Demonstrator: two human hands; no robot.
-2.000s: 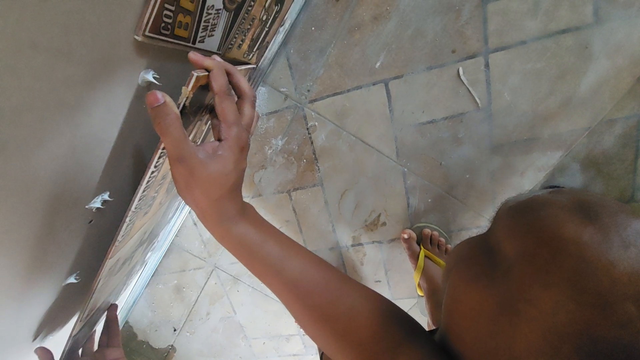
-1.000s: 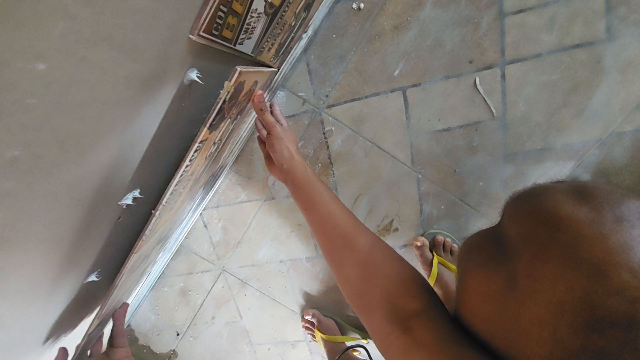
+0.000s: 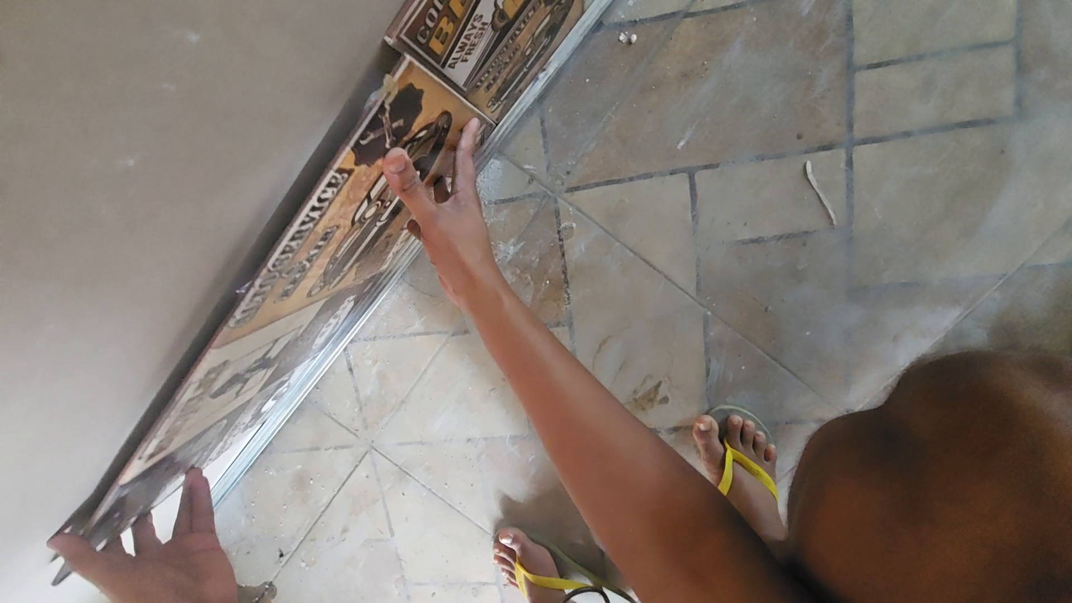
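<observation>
A long printed panel with vintage car pictures and lettering (image 3: pixel 335 243) stands on edge low along the wall, its face turned up toward me. My right hand (image 3: pixel 448 205) lies against its upper end with thumb and fingers spread, not wrapped around it. At the lower-left end, my left hand (image 3: pixel 163 557) holds the panel, thumb by the end corner and fingertips at the face and lower edge. Another printed panel (image 3: pixel 494 42) adjoins the upper end. A bit of pale, glue-like material (image 3: pixel 387 88) shows at the panel's top edge. The panel's back is hidden.
The grey wall (image 3: pixel 184 167) fills the left side. A pale strip (image 3: pixel 276 410) runs along the panel's foot beside the tiled floor (image 3: pixel 636 335). A thin white scrap (image 3: pixel 820 193) lies on the tiles. My feet in yellow-strapped flip-flops (image 3: pixel 741 469) stand at lower right.
The panel has tilted toward the wall, showing more of its face and hiding the white dabs seen on the wall earlier. My right hand has moved from the panel's edge onto its face.
</observation>
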